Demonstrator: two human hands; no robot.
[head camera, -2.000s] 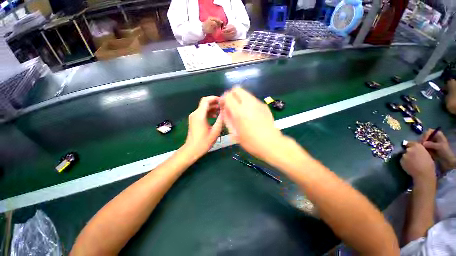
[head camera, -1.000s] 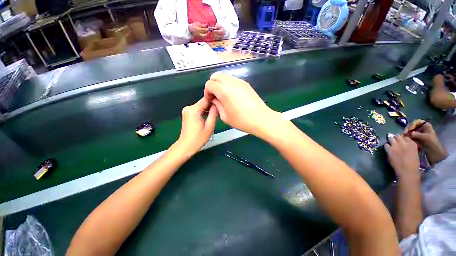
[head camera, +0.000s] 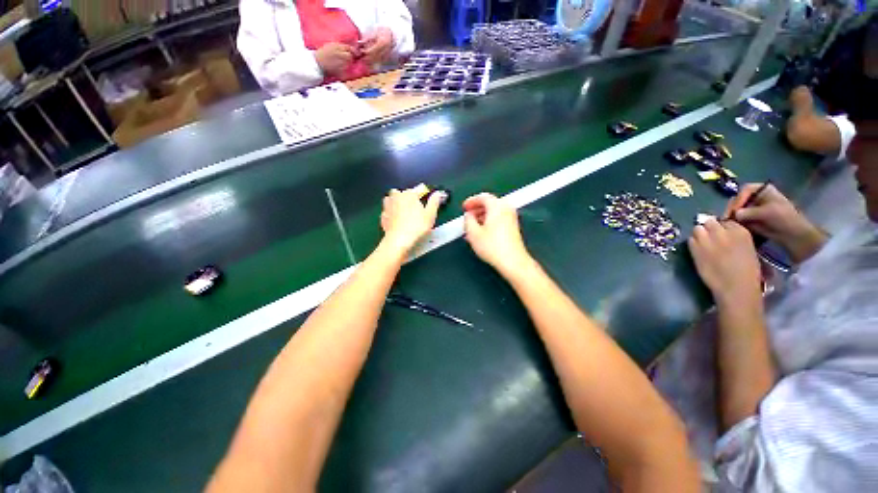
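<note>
A black unit (head camera: 441, 195) with a yellow patch lies at the belt side of the white strip. My left hand (head camera: 408, 221) is on it, with thumb and fingers around its near side, hiding part of it. My right hand (head camera: 495, 231) is just to the right, over the white strip, with fingers curled and a small gap to the thumb; nothing shows in it. Dark tweezers (head camera: 430, 310) lie on the bench below my hands, partly behind my left forearm.
More black units (head camera: 203, 280) sit on the green belt. A thin pale rod (head camera: 341, 226) is left of my hands. A dark-and-silver pile (head camera: 640, 222) and a beige pile (head camera: 675, 185) are at right, near a neighbour's hands (head camera: 727, 252). A person (head camera: 332, 43) sits opposite.
My hands have come apart. The left has moved onto a black unit; the right has moved lower. The pale rod now shows on the belt. The view has shifted right.
</note>
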